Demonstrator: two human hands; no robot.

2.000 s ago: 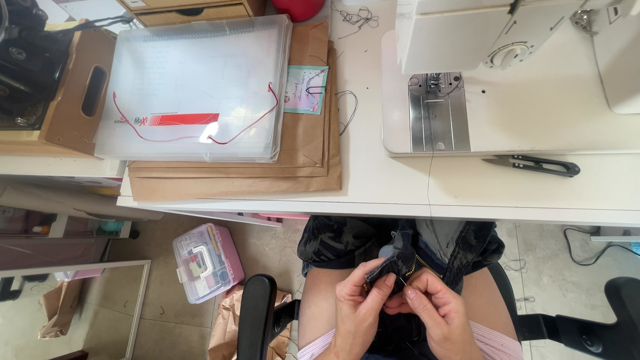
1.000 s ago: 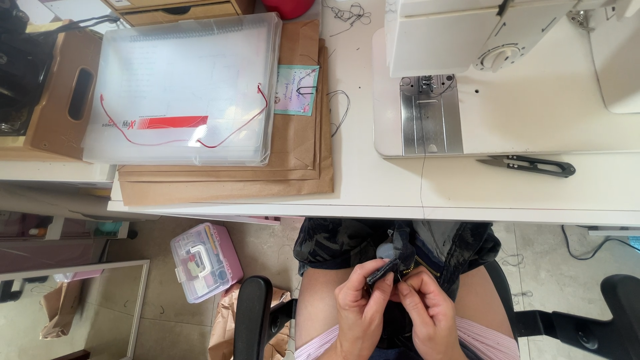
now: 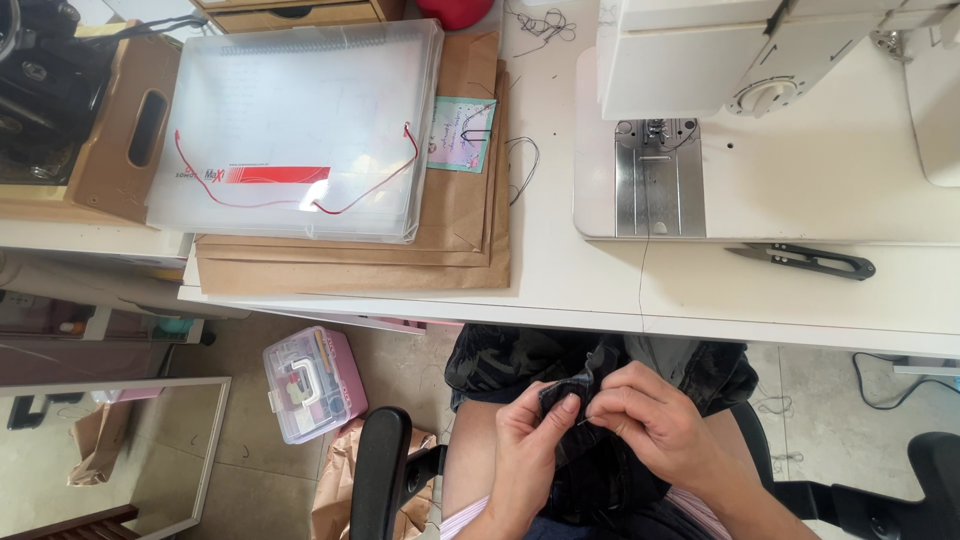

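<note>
Dark patterned fabric lies over my lap below the table edge. My left hand pinches a folded edge of it between thumb and fingers. Close beside it on the right, my right hand has thumb and fingertips together at the cloth, with a small thin item at the tips, too small to name. A dark thread runs from the metal plate of the white sewing machine over the table edge towards my lap. Black thread snips lie on the table in front of the machine.
A clear plastic folder rests on brown paper envelopes at the table's left. Loose threads lie near the machine. On the floor stand a pink-and-clear case and a crumpled paper bag. Black chair armrests flank my legs.
My right hand has shifted slightly at the fabric, its fingers now more bent and raised. My left hand keeps its pinch on the cloth.
</note>
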